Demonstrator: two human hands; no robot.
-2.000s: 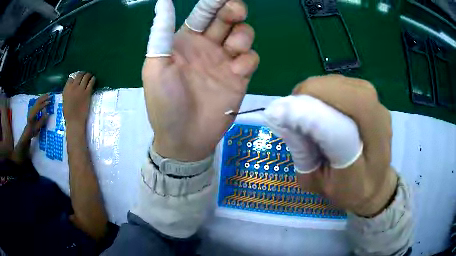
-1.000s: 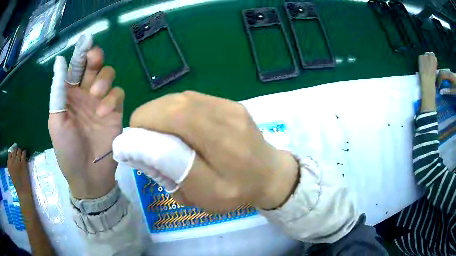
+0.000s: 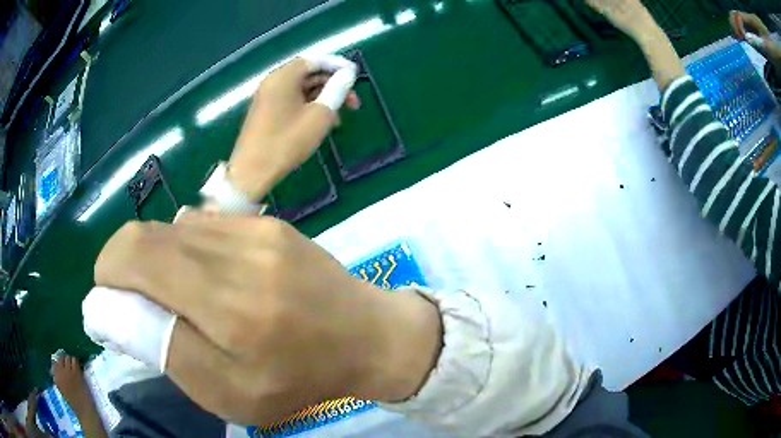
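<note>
My left hand (image 3: 287, 120), in white finger cots, is at the camera end of a black phone middle frame (image 3: 390, 120) on the green surface; whether it grips the frame is unclear. A second black frame (image 3: 308, 210) lies beside it, partly hidden by my left arm. My right hand (image 3: 248, 312) is large in the foreground, fingers bent and cotted thumb at the left; its fingertips' contents are hidden. The blue flex sheet (image 3: 390, 263) with orange-gold strips lies under my right hand and sleeve, mostly covered.
A third frame (image 3: 150, 188) shows at the left, and more frames (image 3: 539, 38) lie at the upper right. Dark specks dot the white mat (image 3: 582, 257). A person's striped sleeve (image 3: 711, 154) and another blue sheet (image 3: 732, 85) are at the right. Another person's hand (image 3: 73, 381) is at the lower left.
The view has turned. My left hand has gone from palm-up to reaching over a frame on the green surface. The thin dark strip seen at my right fingertips no longer shows.
</note>
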